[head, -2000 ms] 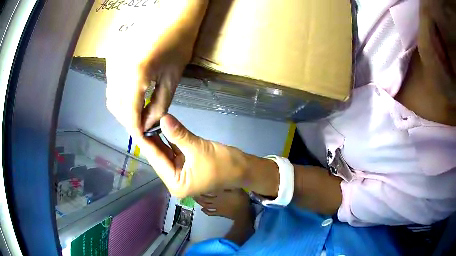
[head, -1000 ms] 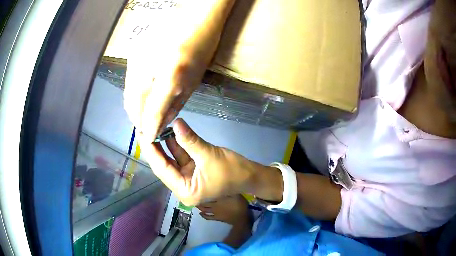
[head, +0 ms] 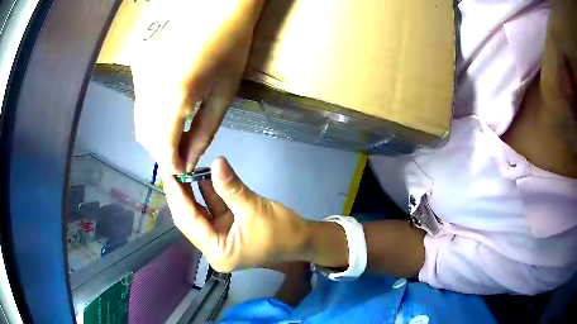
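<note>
Two hands meet at a small dark part with a little green (head: 195, 174). A bright hand reaches down from the top, its fingertips at the part's left end. Another person's hand, with a white wristband and a pink sleeve, reaches in from the right; its thumb is beside the part's right end and its palm is open. I cannot tell whether the bright hand is mine. A third forearm shows dimly behind the wristband, above blue cloth (head: 373, 304); its owner is unclear and its hand is hidden.
A brown carton (head: 360, 57) with handwriting and shiny film on its dark side fills the top. A person in a pink shirt is at the right. A curved metal frame (head: 47, 164) borders the left. A glass-sided case and a bench stand at lower left.
The part now shows a green end and lies flatter between the fingers. The fingers behind the wristband hand have gone out of sight. The view has shifted slightly.
</note>
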